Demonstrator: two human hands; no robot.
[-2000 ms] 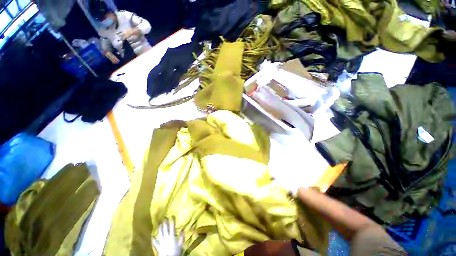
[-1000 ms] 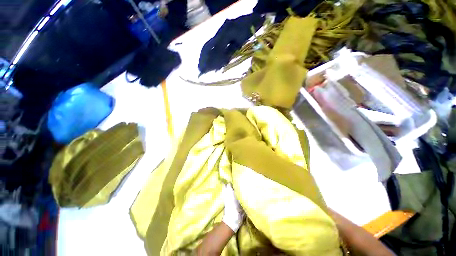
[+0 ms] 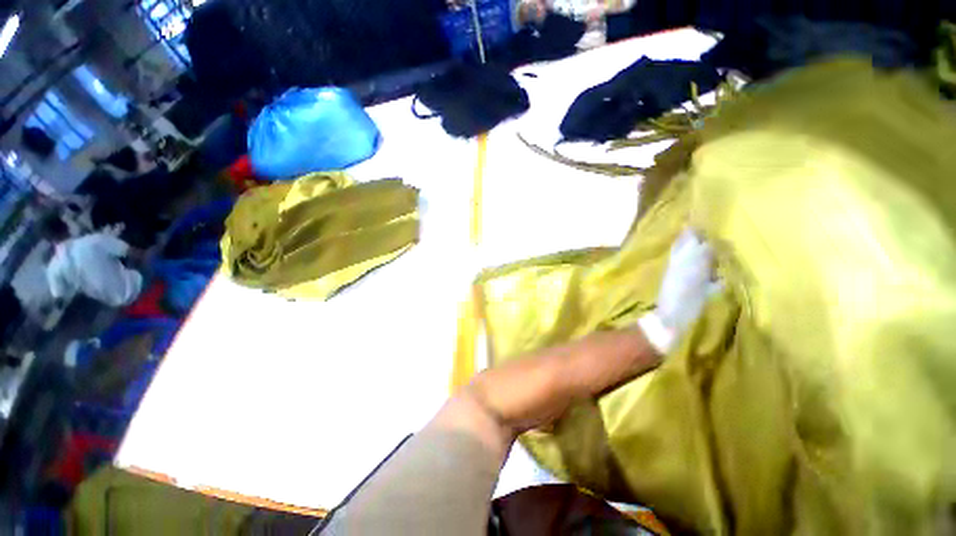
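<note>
A large olive-yellow jacket body (image 3: 671, 387) with a paler, shiny inner side fills the right of the view. Its right part is raised close to the camera and blurred. My left hand (image 3: 687, 285), in a white glove, reaches in from the bottom and is closed on a fold at the garment's middle; its fingertips are partly lost in the cloth. My right hand is not in view.
A folded olive garment (image 3: 330, 232) lies at the table's left, with a blue plastic bag (image 3: 312, 134) behind it. Black cloth pieces (image 3: 477, 96) and thin olive strips (image 3: 592, 165) lie at the far side. The white table (image 3: 304, 387) has orange edges.
The view has swung left. The jacket body has been raised and spread on the right, covering the basket and the strap-like panel. My left hand has moved up and right with the cloth.
</note>
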